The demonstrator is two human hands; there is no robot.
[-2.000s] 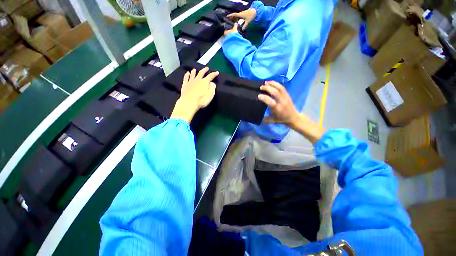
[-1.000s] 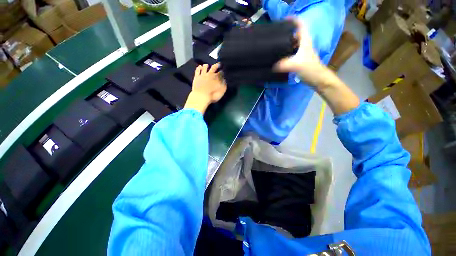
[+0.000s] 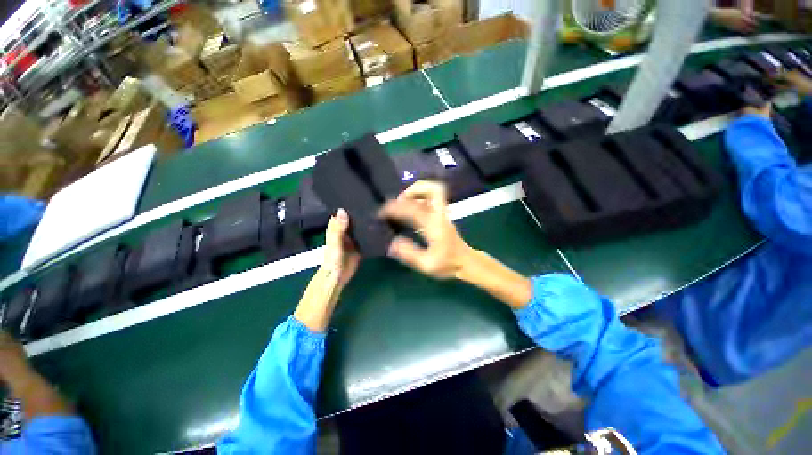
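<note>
A matte black foam insert (image 3: 361,178) with a slot near its top is held upright over the near guide rail. My left hand (image 3: 338,249) grips its lower left edge. My right hand (image 3: 432,231) is blurred at its right side, fingers spread and bent; whether it touches the foam I cannot tell. A large black foam insert stack (image 3: 623,182) with long slots lies on the green bench to the right. Open black gift boxes with lids (image 3: 236,227) stand in a row on the conveyor behind my hands.
A guide rail (image 3: 178,298) edges the belt. A grey post (image 3: 663,67) rises at the back right. A person in blue (image 3: 766,178) works at right; another person's arm (image 3: 36,400) shows at lower left. A white panel (image 3: 93,204) lies at back left. Brown cartons (image 3: 320,67) stand behind.
The view has swung left. The foam block that my right hand held raised is gone from it, and a foam stack lies on the bench. My left hand now holds a foam insert.
</note>
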